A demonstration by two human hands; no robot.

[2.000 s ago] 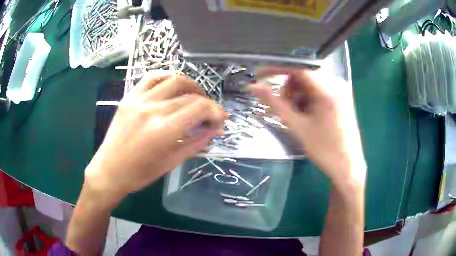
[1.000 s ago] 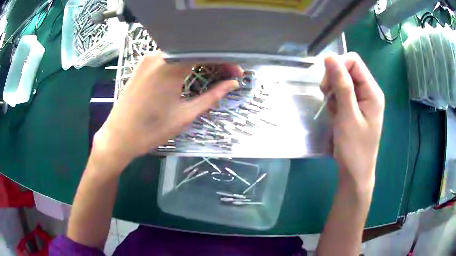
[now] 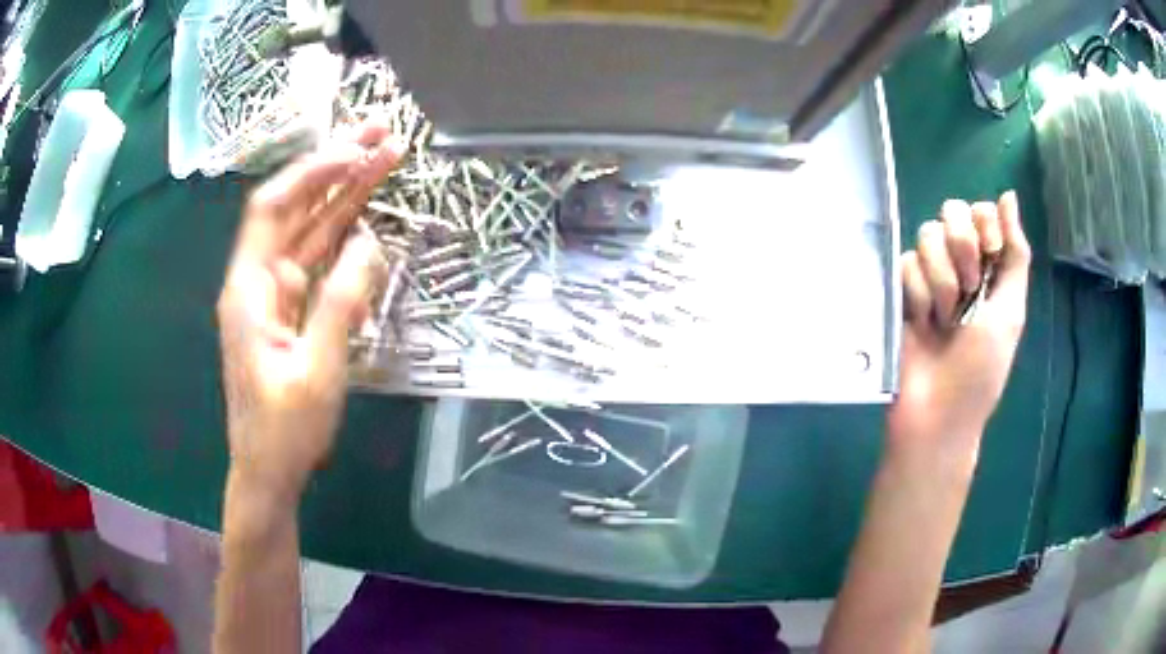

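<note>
Many silvery metal pins (image 3: 480, 205) lie heaped on the left and middle of the shiny metal tray (image 3: 793, 307). A dark fixture block with round holes (image 3: 606, 207) sits among them under the machine head. My left hand (image 3: 294, 307) is over the tray's left edge, slightly blurred, fingers and thumb apart, with no held pin visible. My right hand (image 3: 965, 288) is just beyond the tray's right edge, palm up, fingers curled around a few pins (image 3: 977, 296); how many is hidden. The clear front bin (image 3: 575, 549) holds several loose pins and a small loop.
The grey machine head (image 3: 639, 77) overhangs the tray's back. A clear bin full of pins (image 3: 243, 77) stands upper left. A whitish narrow box (image 3: 70, 179) lies far left. Ridged clear plastic pieces (image 3: 1100, 179) stand far right, near thin cables.
My left hand has moved left, away from the fixture block, uncovering it. My right hand has moved right, off the tray, and turned palm up with its fingers curled.
</note>
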